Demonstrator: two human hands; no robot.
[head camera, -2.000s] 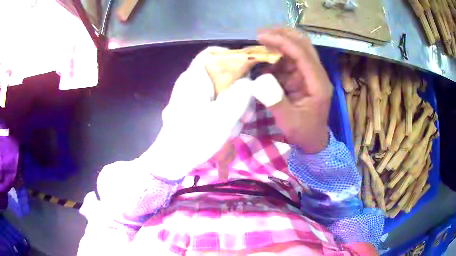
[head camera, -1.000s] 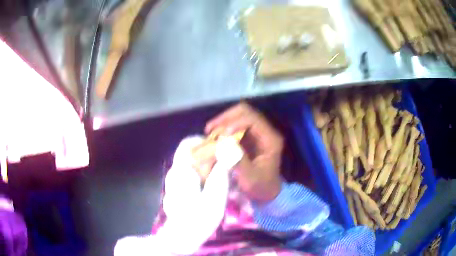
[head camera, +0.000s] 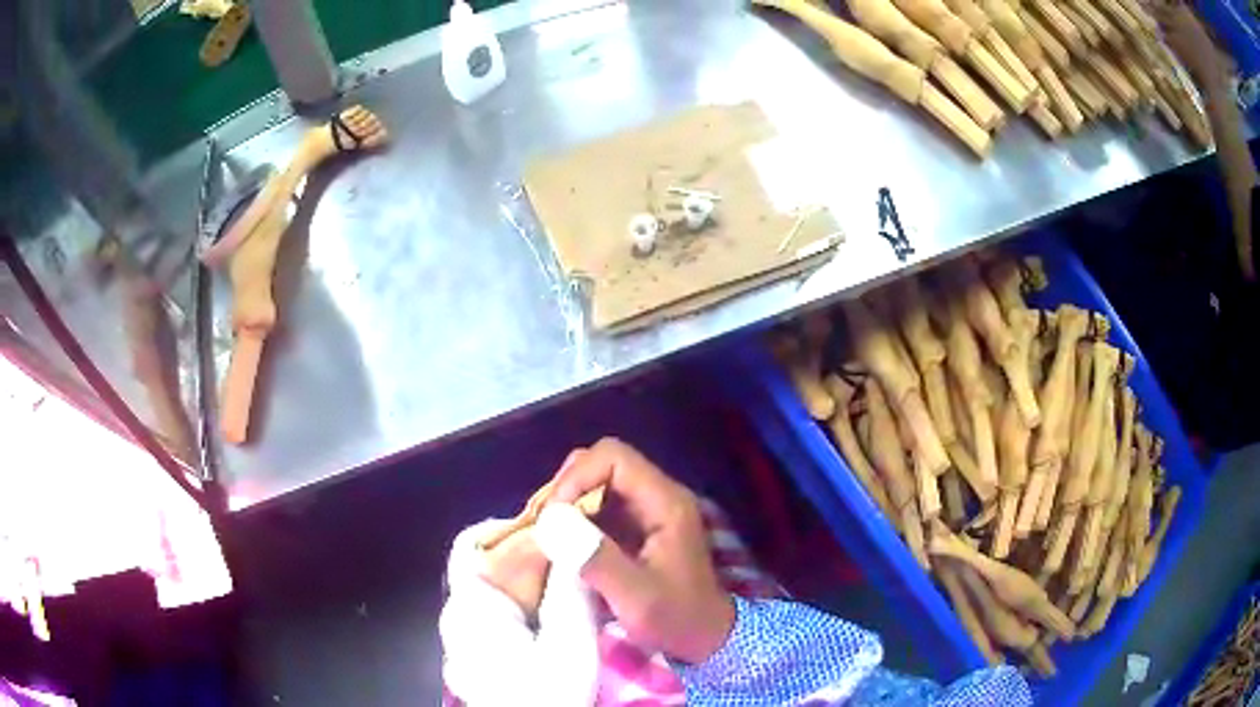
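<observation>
My left hand (head camera: 487, 619), in an overexposed white glove, is closed around a tan figure leg (head camera: 517, 564); only its foot end shows above the glove. My right hand (head camera: 661, 553) is bare with a white wrap on the thumb. Its fingers and thumb press at the foot end, close against the left hand. Whether the right fingers hold a thin stick is hidden. Both hands are below the table's front edge, above the lap.
The metal table (head camera: 401, 332) holds a cardboard pad (head camera: 608, 180) with two small white pots (head camera: 644, 232), a white bottle (head camera: 474, 58), a strapped leg (head camera: 253, 297), a black strap piece (head camera: 891, 224) and leg rows (head camera: 953, 62). A blue crate (head camera: 884, 532) of legs stands right.
The view has tilted up and shifted, showing more of the table, the bottle and the strapped leg. Both hands now appear lower in the picture, still together at the piece.
</observation>
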